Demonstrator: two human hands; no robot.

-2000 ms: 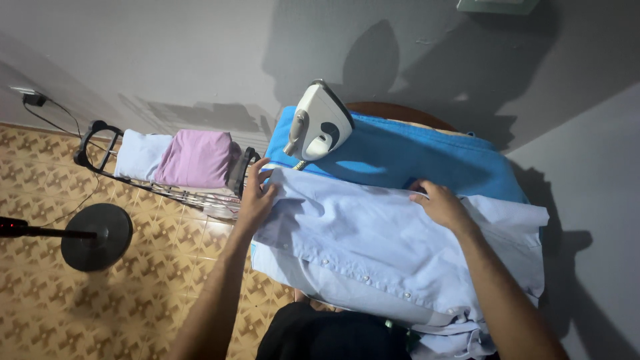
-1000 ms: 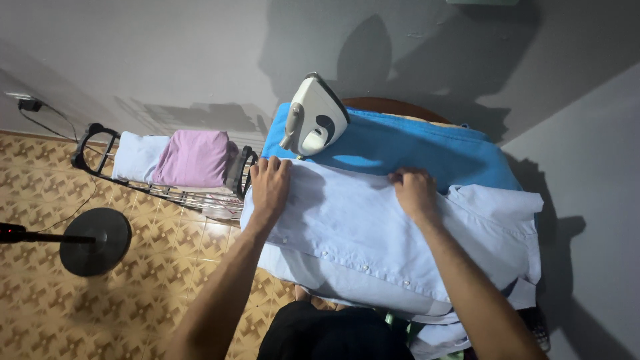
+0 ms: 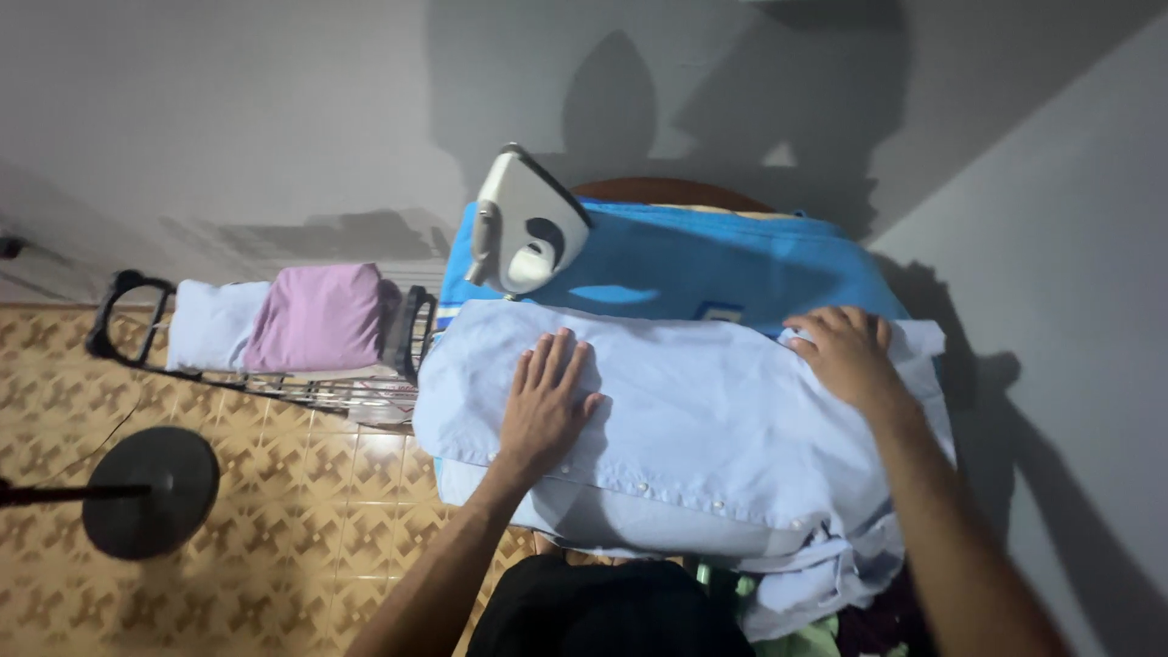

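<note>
A light blue button shirt [image 3: 675, 401] lies spread over a table padded with a blue cloth [image 3: 639, 255]. My left hand [image 3: 547, 401] rests flat on the left part of the shirt, fingers apart, above the button edge. My right hand [image 3: 844, 351] touches the shirt's upper right part with bent fingers; whether it pinches the fabric I cannot tell. A white clothes iron [image 3: 534, 224] stands on its heel on the blue cloth, just beyond the shirt's upper left edge.
At the left, a wire rack [image 3: 310, 391] with black ends holds a folded pink garment [image 3: 319, 319] and a folded pale blue garment [image 3: 214, 324]. A round black stand base [image 3: 151, 493] is on the tiled floor. Walls border the table behind and at the right. More cloth [image 3: 876, 630] hangs near the lower right.
My left hand has moved from the shirt's upper left edge onto its middle left and lies flat. My right hand has moved right along the upper edge. The iron remains on its heel.
</note>
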